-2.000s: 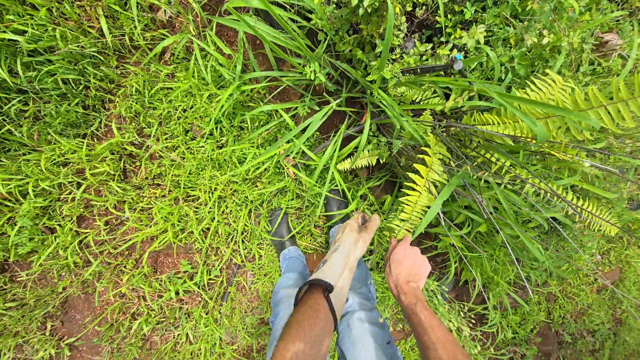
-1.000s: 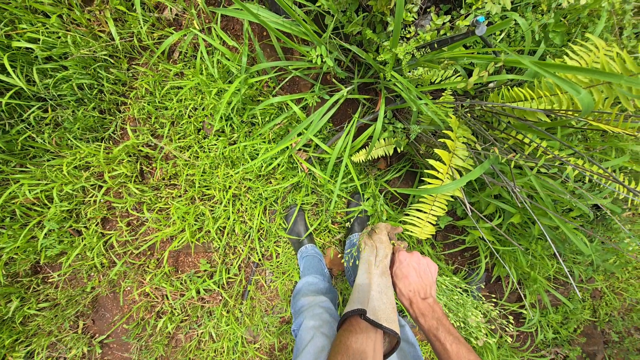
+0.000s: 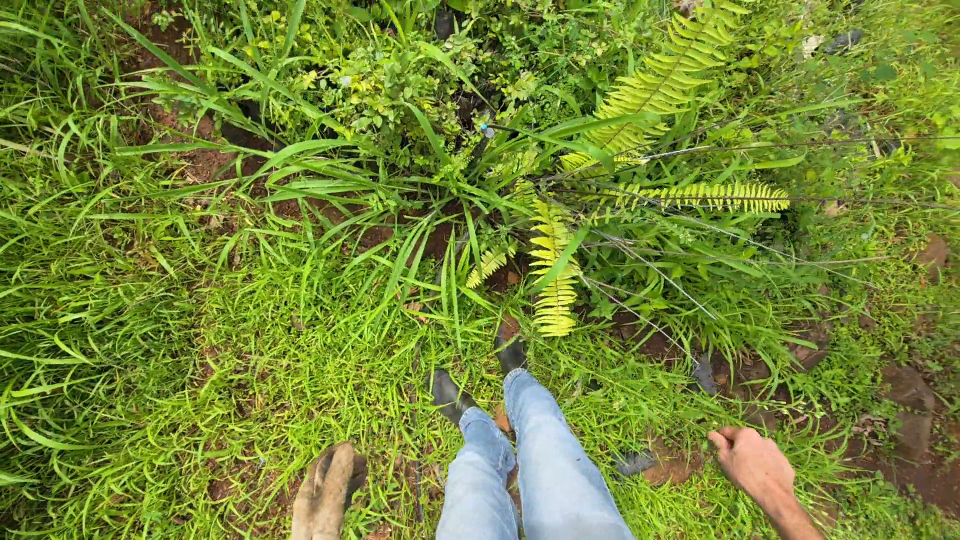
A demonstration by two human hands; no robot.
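Note:
My left hand [image 3: 328,487], in a soiled pale glove with a dark side, is low in the view, left of my jeans [image 3: 551,465]. Its fingers point forward and are partly curled; whether it holds anything does not show. My bare right hand [image 3: 754,463] is at the lower right, fingers curled in, beside thin weed stalks [image 3: 697,397]. Whether those stalks are in its grasp is unclear. Ahead of my dark boots [image 3: 452,397] grows a clump of long-bladed grass [image 3: 315,172], with yellow-green fern fronds [image 3: 555,270] to its right.
A small blue-and-grey fitting [image 3: 487,131] stands among the leaves ahead. Thin bare stems [image 3: 652,266] reach out to the right from the fern. Rocks [image 3: 907,405] and reddish soil lie at the right. Low grass [image 3: 300,360] covers the ground around my feet.
My hands were together near the fern in front of my legs; now they are wide apart, the gloved one at the left and the bare one at the right.

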